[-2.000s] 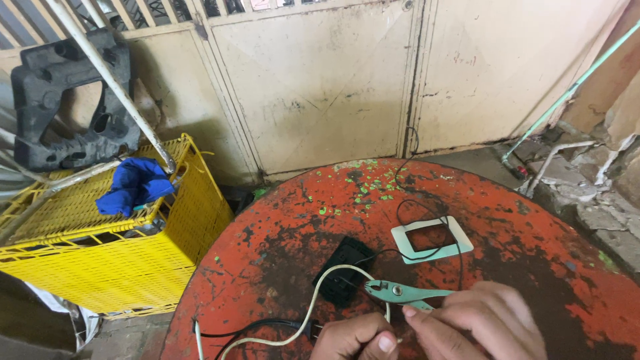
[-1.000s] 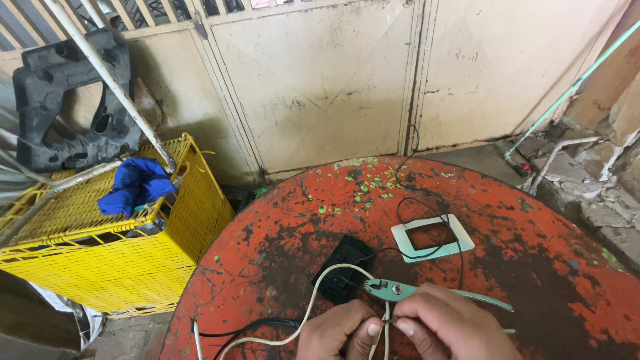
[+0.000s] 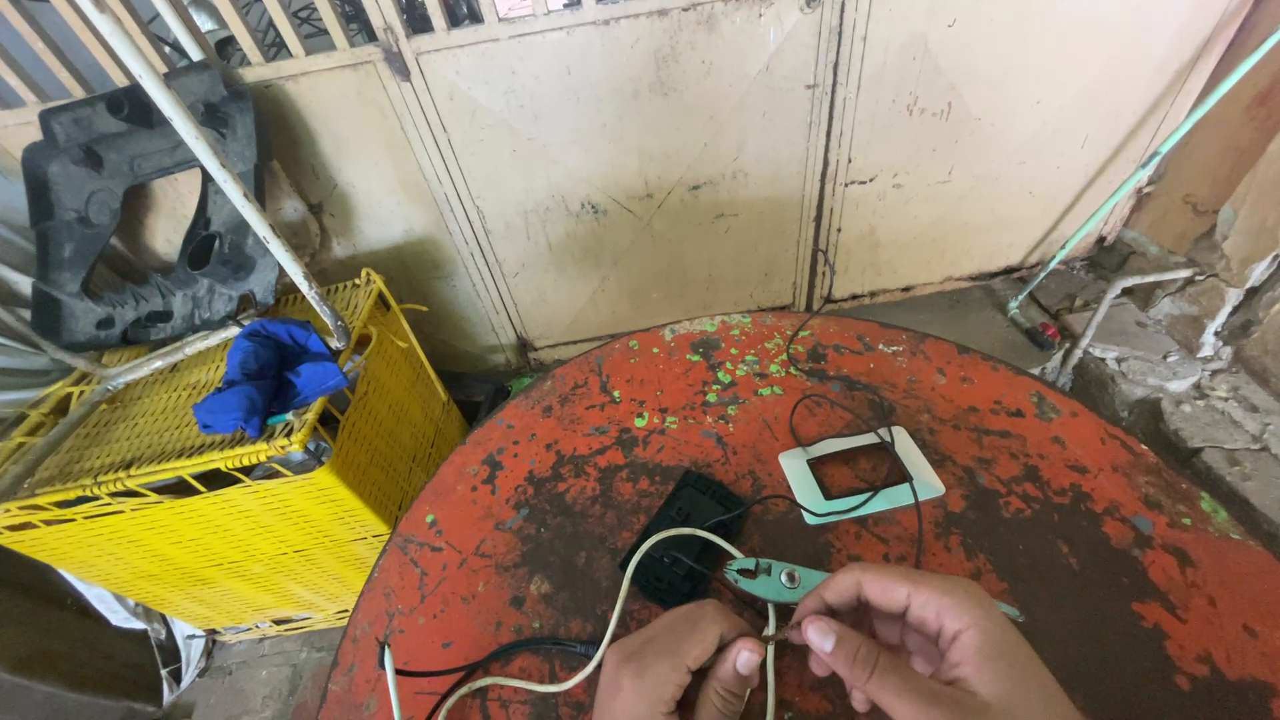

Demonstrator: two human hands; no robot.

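Note:
Near the front edge of the round red table, my left hand (image 3: 680, 662) and my right hand (image 3: 915, 640) pinch a thin brown wire end (image 3: 782, 634) between them. A white cable (image 3: 622, 605) loops up from the lower left and passes down by my left fingertips. Just beyond my hands lie slip-joint pliers with green handles (image 3: 775, 578), partly covered by my right hand. Behind my left hand rests a black plastic device housing (image 3: 688, 535), crossed by the white cable. A thin black wire (image 3: 770, 499) runs from it over a white rectangular frame (image 3: 798, 478).
The worn red table (image 3: 560, 440) has chipped paint. A yellow woven basket (image 3: 250, 540) at left carries a blue cloth (image 3: 268, 375); a black plastic part (image 3: 150, 210) leans behind. A metal gate (image 3: 620, 180) stands beyond, and a green pole (image 3: 1140, 175) leans at right.
My right hand was on the pliers' side with fingers bunched two seconds ago; both hands came close together one second ago, and now their fingertips are slightly farther apart.

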